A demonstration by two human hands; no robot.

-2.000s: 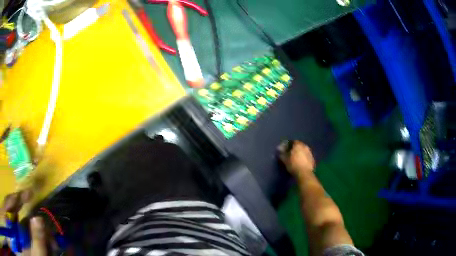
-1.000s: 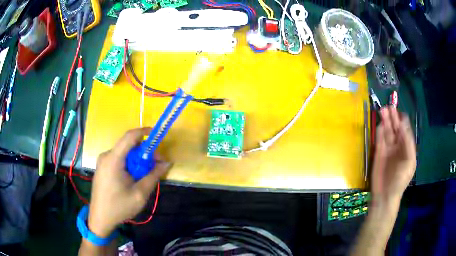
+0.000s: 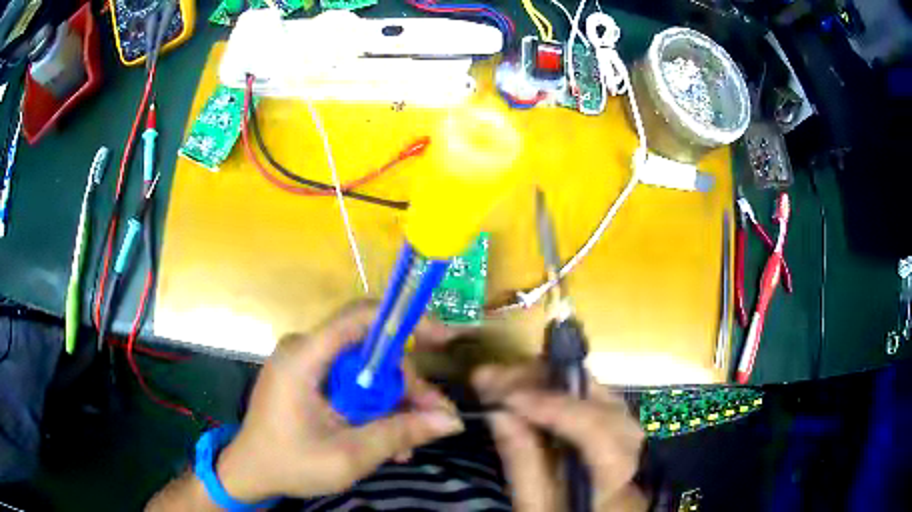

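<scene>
My left hand [image 3: 330,400], with a blue wristband, is closed around the blue desoldering pump [image 3: 395,310], its blurred yellow end up over the mat. My right hand [image 3: 560,430] holds the soldering iron [image 3: 565,345] by its black handle, bare metal tip pointing away. My fingers are close together at the mat's front edge; a thin strand shows between them, and a blurred brownish thing lies just beyond, too unclear to name. The green circuit board [image 3: 462,285] lies solder side up on the yellow mat [image 3: 640,320], partly hidden by the pump.
White cable [image 3: 600,235] runs from the board. Red and black leads [image 3: 290,185] lie at left. Round tub [image 3: 697,90] stands back right. Cutters [image 3: 742,250] and a red-and-white tool [image 3: 765,290] lie right. Probes [image 3: 128,245] and green brush [image 3: 84,250] lie left. Joined boards [image 3: 700,410] show below the bench edge.
My right hand has come from the mat's right side to the middle front and now holds the soldering iron. My left hand has moved right with the pump, which now partly covers the board.
</scene>
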